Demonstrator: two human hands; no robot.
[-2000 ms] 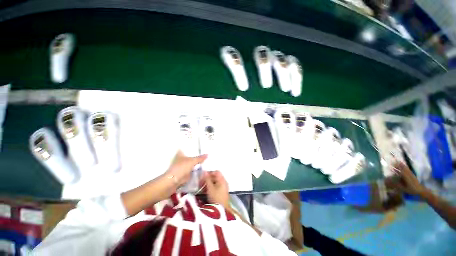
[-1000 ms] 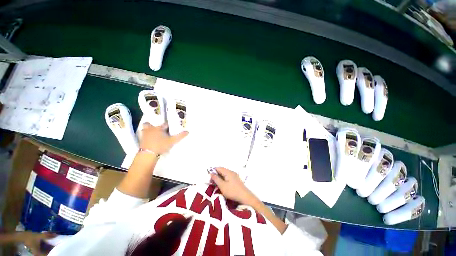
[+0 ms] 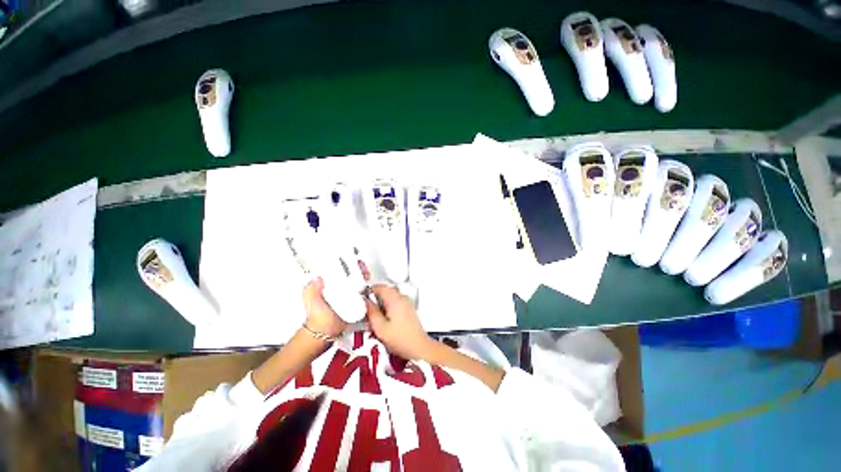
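Note:
My left hand (image 3: 323,312) is closed around the narrow end of a white handheld unit (image 3: 320,241) over the white sheet (image 3: 249,249). A second blurred unit (image 3: 343,210) lies right beside it; whether my left hand holds that one too is unclear. My right hand (image 3: 391,318) is at the units' narrow ends with its fingertips pinched together; what is between them cannot be made out. Two more units with dark displays, one (image 3: 389,230) and another (image 3: 428,226), lie side by side on the sheet, their handle ends pointing towards me.
One unit (image 3: 175,281) lies at the left beside a printed drawing sheet (image 3: 48,267). A smartphone (image 3: 544,222) lies on loose paper at the right, beside a fanned row of several units (image 3: 676,217). More units (image 3: 521,72) lie on the green conveyor (image 3: 369,92). An open carton (image 3: 217,383) stands below left.
My left hand has moved right from the left group to the sheet's middle with a unit. Two units have left that group; one remains. My right hand has come to the units' handle ends.

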